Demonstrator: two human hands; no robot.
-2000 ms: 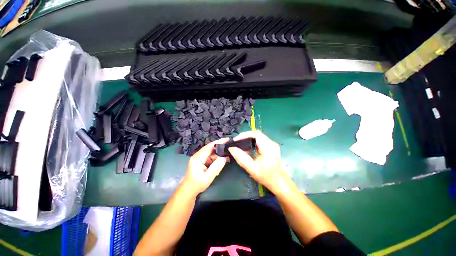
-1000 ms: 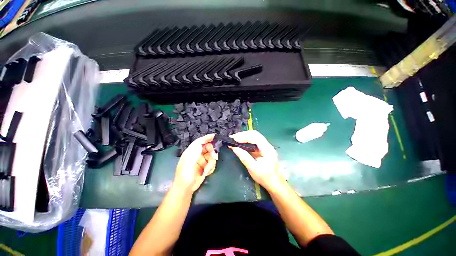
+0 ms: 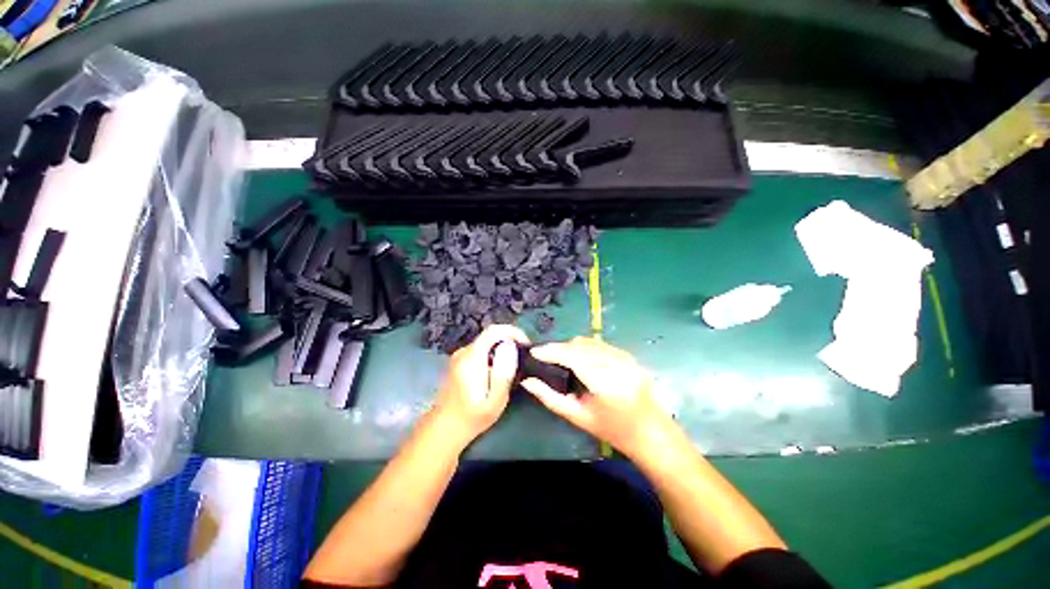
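Note:
A black plastic housing (image 3: 546,371) is held between my two bare hands at the near side of the small-piece heap. My left hand (image 3: 484,374) closes around its left end and hides it. My right hand (image 3: 605,389) grips its right part with thumb and fingers. Whether a small piece sits in it is hidden. A heap of small dark grey pieces (image 3: 489,276) lies just beyond my hands. A loose pile of black housings (image 3: 311,282) lies to the left. A translucent white glue bottle (image 3: 743,306) lies on its side at the right.
Stacked black trays (image 3: 679,155) stand behind the heap, with slanted black parts in two rows. A crumpled white sheet (image 3: 881,288) lies at the far right. A white slab in clear film (image 3: 138,219) is at the left, above a blue crate (image 3: 282,506).
My left fingers have gone from the small piece at the housing's end to wrapping around that end. Both hands and the housing are slightly nearer to my body.

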